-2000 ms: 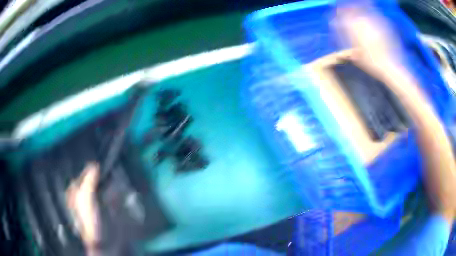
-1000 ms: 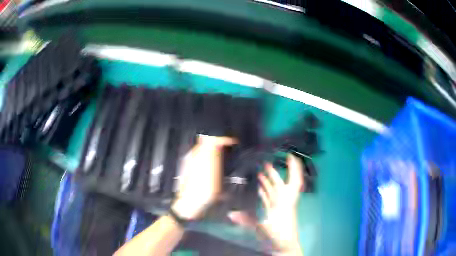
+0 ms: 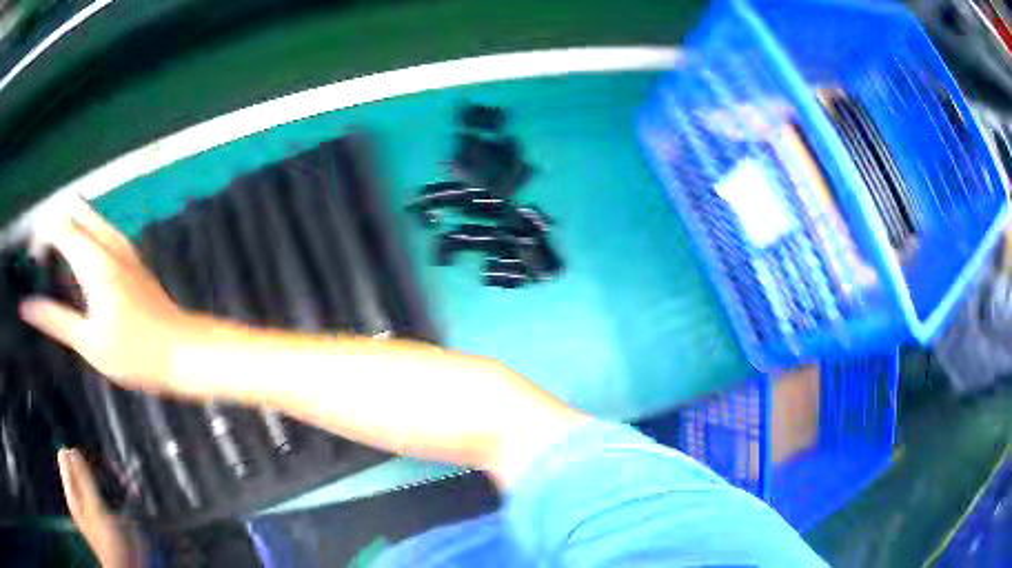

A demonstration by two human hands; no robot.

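Note:
A grooved black foam tray [image 3: 413,291] with several black tubes [image 3: 300,239] lies at the left of the bench. My right hand [image 3: 105,305] reaches across the tray to its far left side. Its thumb and fingers are apart, with something dark between them; whether it grips this is unclear. My left hand [image 3: 94,505] is small and blurred at the lower left, by the tray's near edge; what it holds does not show. A loose pile of small black fittings [image 3: 494,211] lies on the teal bench, right of the tray.
A tall blue crate [image 3: 710,233] with a white label stands at the right, with dark tubes [image 3: 877,166] inside. A lower blue crate [image 3: 843,477] with tan cardboard [image 3: 793,413] is below it. A white edge strip [image 3: 444,75] runs along the bench's far side.
The view has turned to the right. Both hands have moved left from the tray's right part; my right arm now stretches across the tray. The fittings show uncovered.

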